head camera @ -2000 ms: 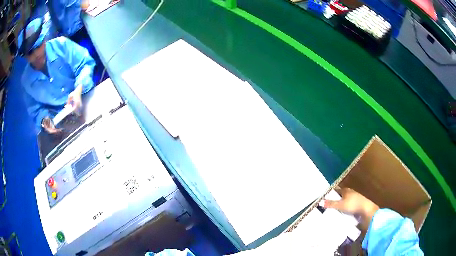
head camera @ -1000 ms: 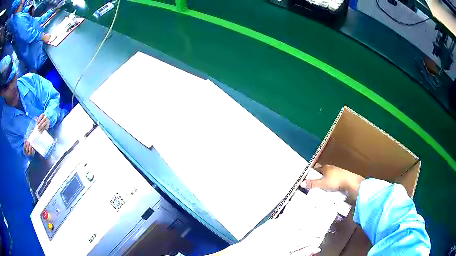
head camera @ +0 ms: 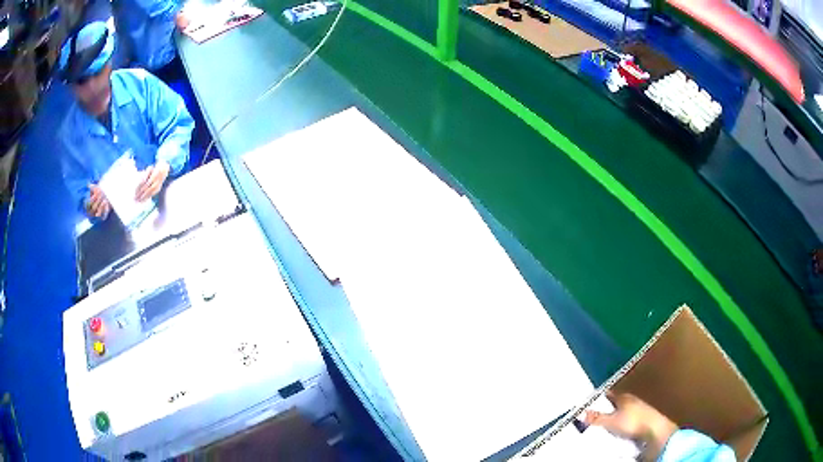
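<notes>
The open brown shipping carton (head camera: 699,379) is at the lower right, cut off by the bottom edge. White unit boxes (head camera: 577,444) in it blend together in glare. My right hand (head camera: 636,422) is inside the carton, its fingers curled over the far end of the white boxes, near the left wall. The grip is partly hidden, and a light-blue sleeve covers the wrist. My left hand is not in view. A large white sheet (head camera: 451,307) lies left of the carton, washed out by glare.
A white machine (head camera: 212,338) with a small screen stands at left. Behind it a co-worker (head camera: 131,135) in light blue holds a white item. A thin cable (head camera: 280,81) hangs across the dark-green bench (head camera: 239,95). A dark tray of white pieces (head camera: 684,104) is at upper right.
The view has shifted, so the carton sits lower and more of it is cut off. My right hand stays at the boxes' far end. The co-worker's white item is held differently.
</notes>
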